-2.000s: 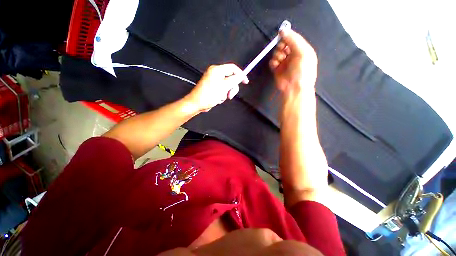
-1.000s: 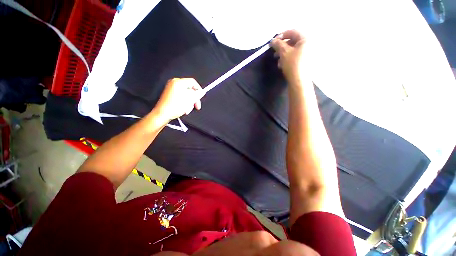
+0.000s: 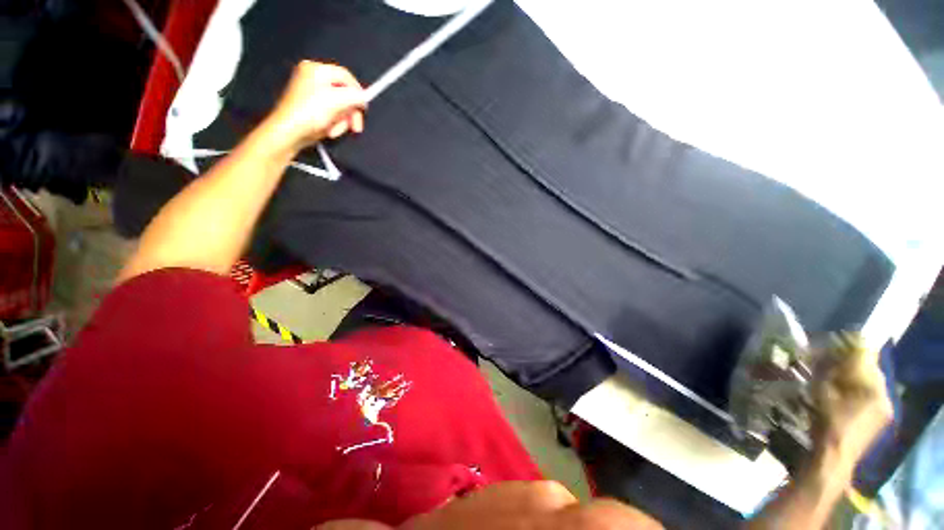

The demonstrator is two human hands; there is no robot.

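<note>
The dark garment body (image 3: 580, 176) lies across the white table with long seams. My left hand (image 3: 323, 100) is closed on the narrow white tape (image 3: 426, 47), which runs up and right from it toward the curved cut edge at the top. A loose length of tape hangs folded below the hand. My right hand (image 3: 851, 388) is blurred at the lower right, around the handle of the iron (image 3: 771, 373), whose metal plate is over the garment's corner. Another white strip (image 3: 662, 379) lies along the garment's near edge, ending by the iron.
The white table (image 3: 704, 72) shows behind the garment. A red crate (image 3: 166, 83) stands at the upper left, with a white scalloped piece (image 3: 207, 93) beside it. Black-and-yellow tape (image 3: 275, 327) is on the floor. Dark cloth lies at the far left.
My right hand has let go of the tape's upper end and moved down right onto the iron. My left hand has moved slightly up and left in view, still holding the tape.
</note>
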